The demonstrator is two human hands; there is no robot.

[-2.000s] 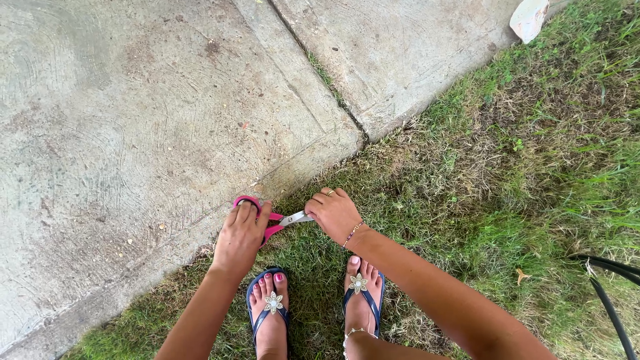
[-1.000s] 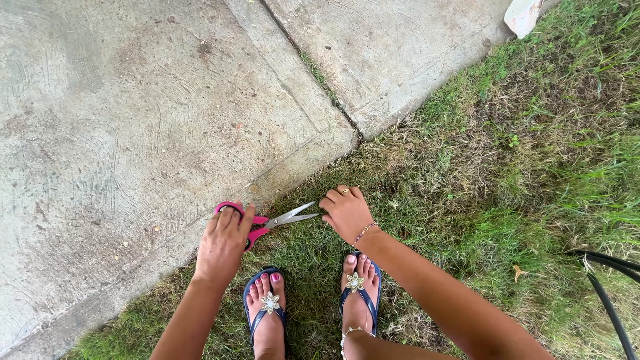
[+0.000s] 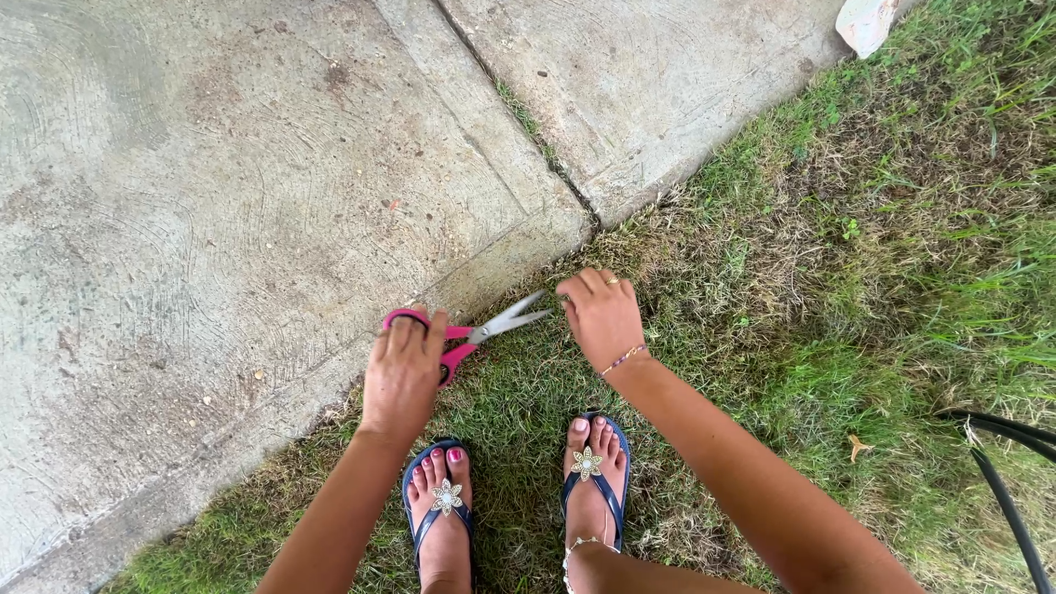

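Scissors with pink handles (image 3: 459,353) are in my left hand (image 3: 404,371), its fingers through the handle loops. The blades stand partly apart over the grass beside the concrete edge and point to the right. My right hand (image 3: 602,318), with a ring and a beaded bracelet, is just past the blade tips, fingers curled toward the thumb. Whether it pinches any grass (image 3: 528,396) cannot be made out.
A concrete slab (image 3: 247,190) with a grassy crack (image 3: 528,124) runs along the upper left. My feet in dark flip-flops (image 3: 620,487) stand on the grass. A pale stone-like piece (image 3: 866,25) lies at the upper right, and black cables or straps (image 3: 1011,503) at the lower right.
Two seconds ago my right hand was at the blade tips; now a small gap shows between them. The blades look wider apart than two seconds ago.
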